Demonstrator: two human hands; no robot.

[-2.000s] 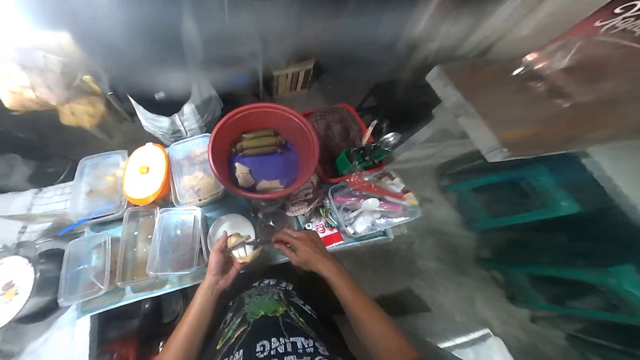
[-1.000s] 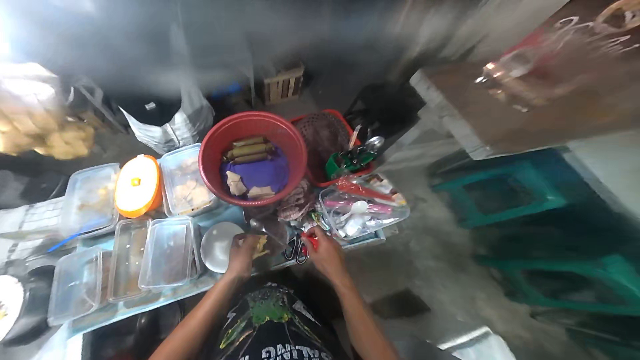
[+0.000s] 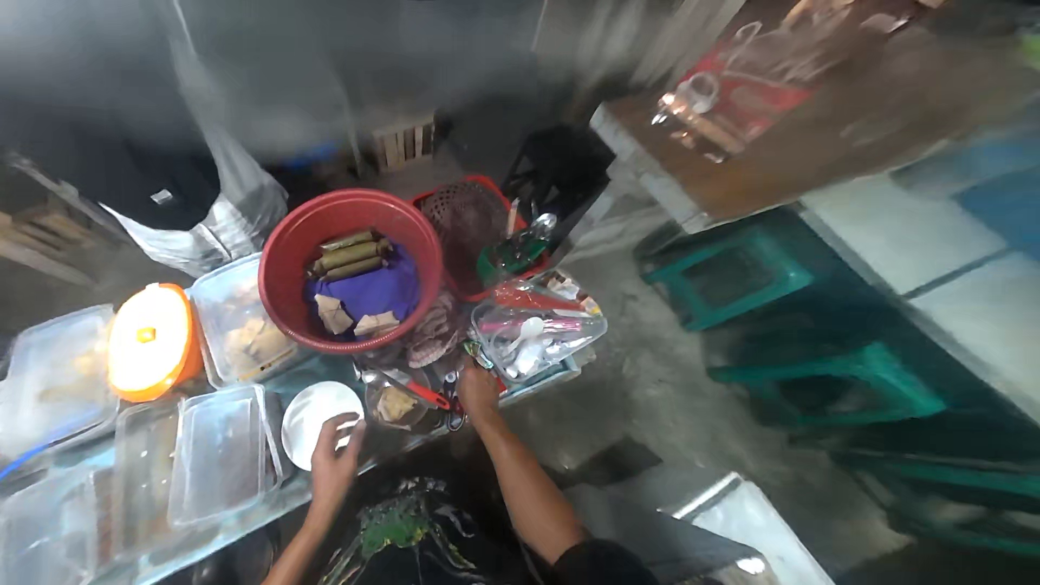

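Note:
Fingers slightly spread, my left hand (image 3: pixel 337 455) is at the right edge of a round white plate (image 3: pixel 313 414); whether it grips the rim cannot be told. My right hand (image 3: pixel 478 390) reaches down beside a clear plastic container of spoons (image 3: pixel 536 337), near a small colourful packet (image 3: pixel 478 353); its fingertips are hard to make out. Between the hands, a piece of light food (image 3: pixel 396 404) lies in a small clear container. A tool with a red handle (image 3: pixel 428 396) rests across its upper side, with scissors (image 3: pixel 453 410) close by.
A red basin (image 3: pixel 272 276) holds leaf-wrapped rolls and folded packets on purple cloth. Behind it is a red basket (image 3: pixel 487 191). Lidded plastic boxes (image 3: pixel 218 455) and an orange container (image 3: pixel 154 341) line the left. Green stools (image 3: pixel 731 276) and a brown table (image 3: pixel 731 162) are at right.
My hands held a light food piece and a utensil over the plate area earlier; the food now lies in the small clear container. My right hand has moved right, toward the container of spoons.

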